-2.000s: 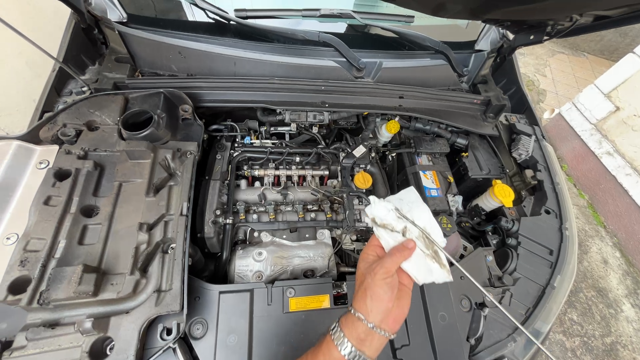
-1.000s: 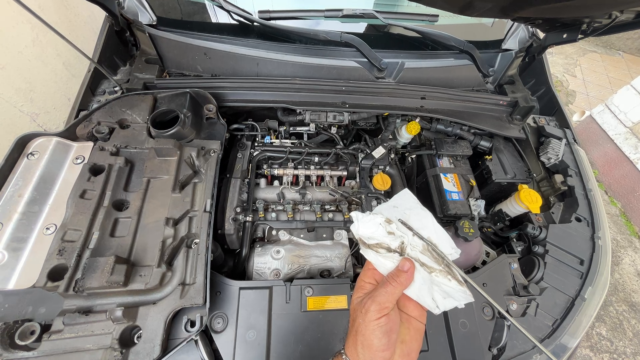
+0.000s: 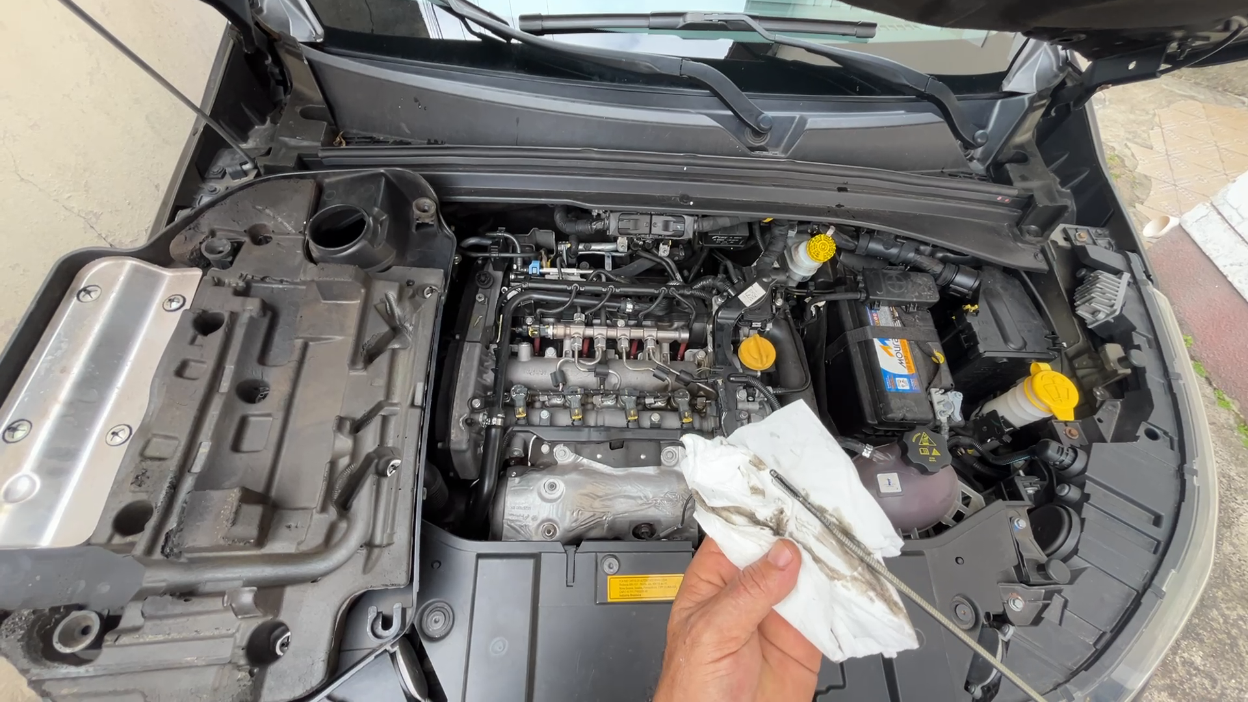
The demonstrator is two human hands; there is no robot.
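My left hand (image 3: 746,609) comes up from the bottom edge and holds a crumpled white paper towel (image 3: 809,439) between thumb and fingers. Dark, oily smears run across the paper's middle. A thin metal dipstick (image 3: 907,590) slants in from the lower right, its tip over the towel and clear of my thumb. My right hand is out of view, as is the dipstick's far end. Behind the towel lies the engine (image 3: 604,390) with its yellow oil filler cap (image 3: 756,353).
An upturned plastic engine cover (image 3: 292,409) lies at the left. The battery (image 3: 882,366), a black-capped coolant tank (image 3: 902,487) and a yellow-capped washer filler (image 3: 1051,392) are at the right. The hood prop rod (image 3: 156,78) slants at upper left, wipers (image 3: 726,93) beyond.
The towel is spread wider than two seconds ago and shows more of its dark smears. The dipstick's tip lies lower on the towel than before.
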